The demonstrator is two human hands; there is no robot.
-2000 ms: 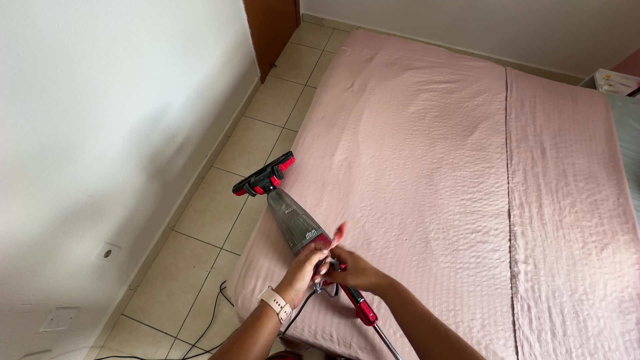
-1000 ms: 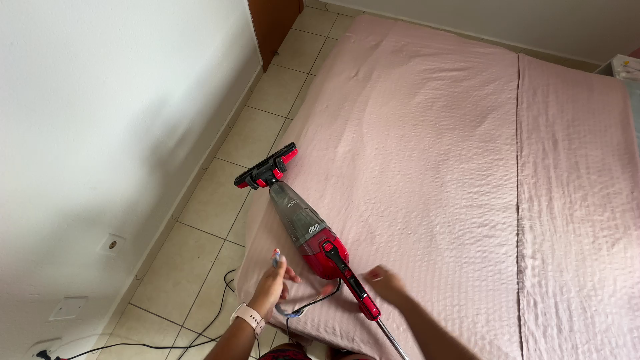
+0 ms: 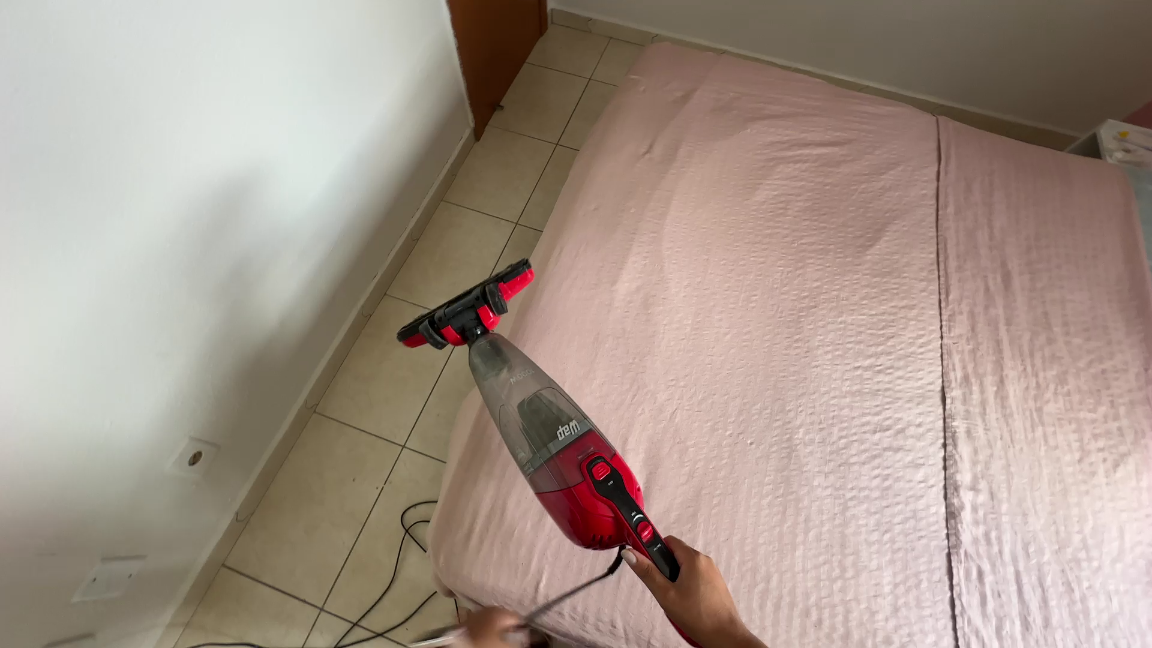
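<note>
A red and grey WAP stick vacuum cleaner (image 3: pixel 576 468) lies slantwise over the corner of the bed. Its black and red floor nozzle (image 3: pixel 466 306) juts out past the mattress side, above the tiles. My right hand (image 3: pixel 697 589) grips the vacuum's handle near its lower end. At the bottom edge, blurred, is my left hand (image 3: pixel 493 628), by the black power cord (image 3: pixel 576 591) that runs from the back of the motor body; whether its fingers are closed on the cord I cannot tell.
A pink textured bedspread (image 3: pixel 774 297) covers the bed. Loose black cable (image 3: pixel 389 585) trails over the tiled floor (image 3: pixel 360 468) at lower left. A white wall with a socket (image 3: pixel 193 458) stands on the left, a brown door (image 3: pixel 493 54) beyond it.
My right hand, apart from the vacuum one second ago, now holds its handle. My left hand has moved down to the bottom edge, away from beside the motor body.
</note>
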